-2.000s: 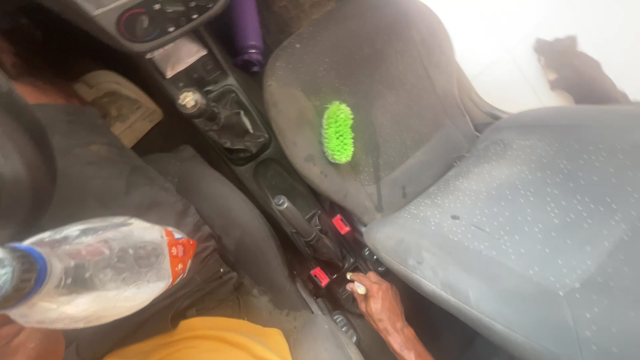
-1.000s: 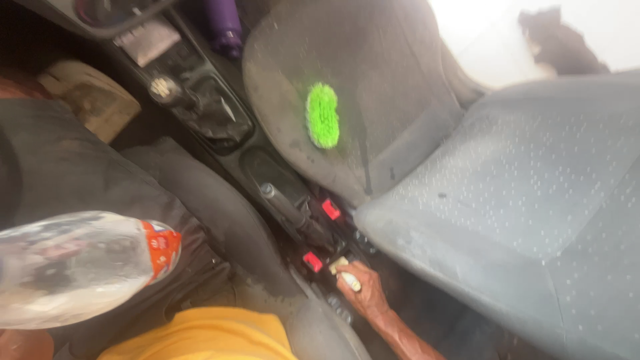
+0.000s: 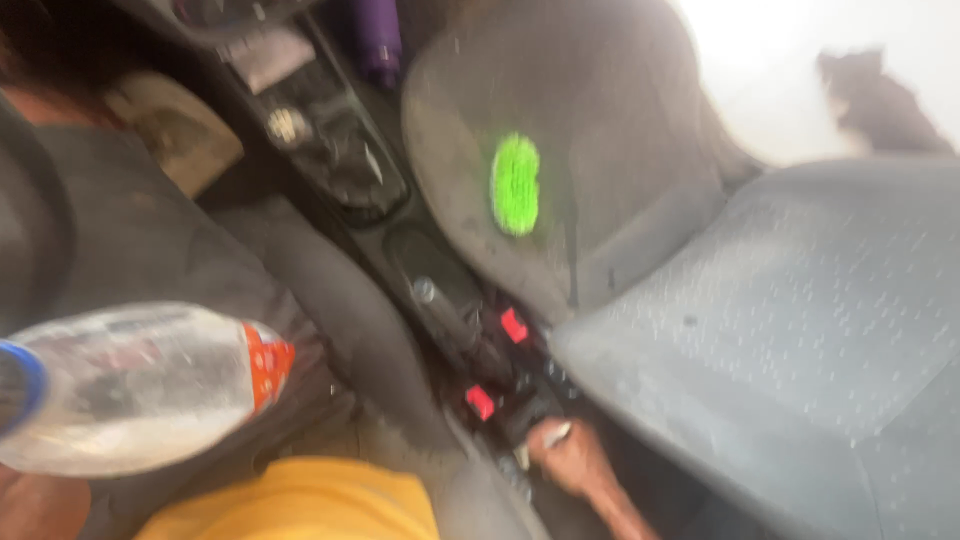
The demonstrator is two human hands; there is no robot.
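Note:
My right hand (image 3: 570, 454) is closed on a small brush (image 3: 556, 433) with a pale handle, at the rear of the car's centre console, close behind the red seat belt buckles (image 3: 480, 403). Blur hides the brush's exact shape. My left hand (image 3: 41, 502) shows only in part at the lower left edge, beneath a clear plastic bottle (image 3: 142, 382) with a blue ring and an orange label; its grip is not visible. A bright green microfibre pad (image 3: 516, 184) lies on the grey passenger seat. The handbrake lever (image 3: 446, 311) stands in front of the buckles.
The gear lever (image 3: 288, 126) and its dark boot sit farther forward. A purple bottle (image 3: 379, 37) stands beside the console. The passenger seat's backrest (image 3: 787, 322) bears pale specks. A yellow cloth or garment (image 3: 300, 502) is at the bottom. A dark animal (image 3: 881, 105) is outside.
My right hand stays by the rear of the console, its fingers and the brush shifting slightly. The green pad remains on the seat.

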